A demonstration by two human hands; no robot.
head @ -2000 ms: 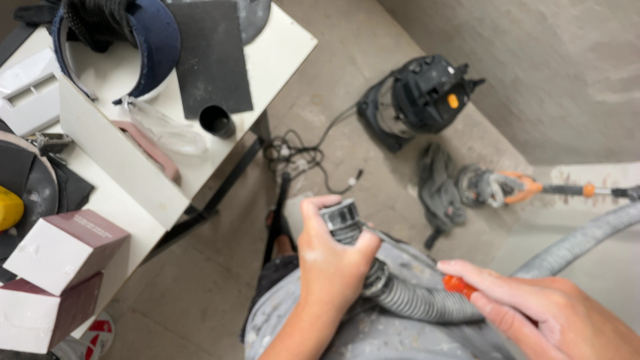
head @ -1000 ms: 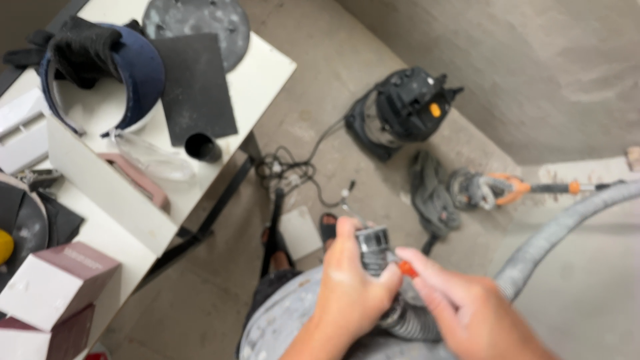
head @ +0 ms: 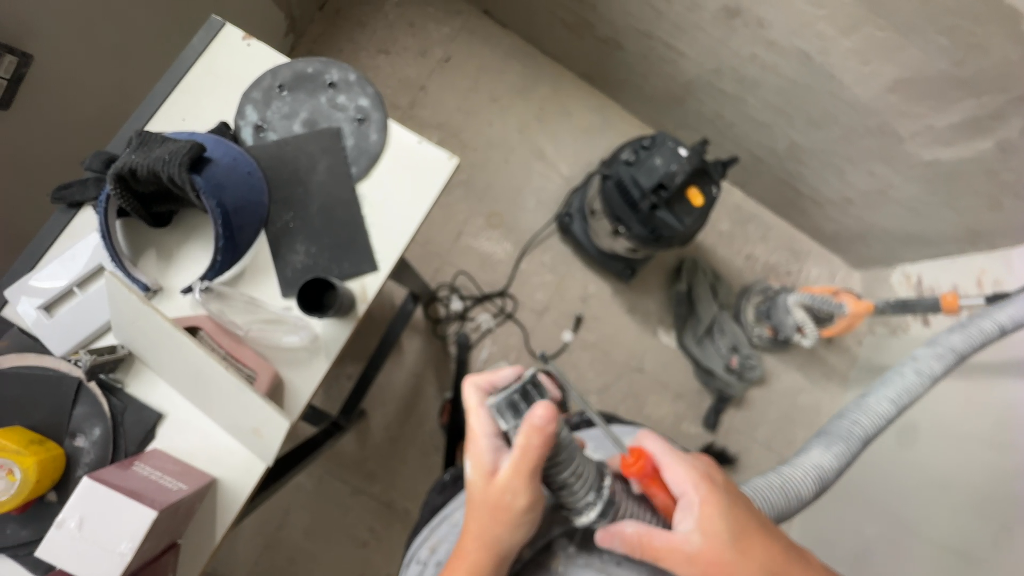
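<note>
My left hand [head: 508, 472] grips the dusty end fitting [head: 520, 400] of a corrugated vacuum hose [head: 832, 456], thumb across its slotted side. In my right hand [head: 704, 512] is a screwdriver [head: 648, 480] with an orange-red handle; its long metal shaft slants up and left, and its tip reaches the area beside the fitting. Whether the tip touches the fitting cannot be told. From my hands the grey hose curves off to the right edge.
A white table [head: 416, 168] at left holds a sanding pad disc [head: 312, 104], black sheet, blue visor [head: 240, 200], gloves, boxes [head: 120, 512] and a yellow bottle [head: 28, 468]. On the floor are a shop vacuum [head: 640, 200], tangled cable [head: 472, 308], grey cloth [head: 708, 320] and a long-handled sander [head: 800, 316].
The screwdriver's metal shaft now shows plainly, with my right hand lower along the hose than the fitting. One second ago that hand was close beside my left. The view has shifted.
</note>
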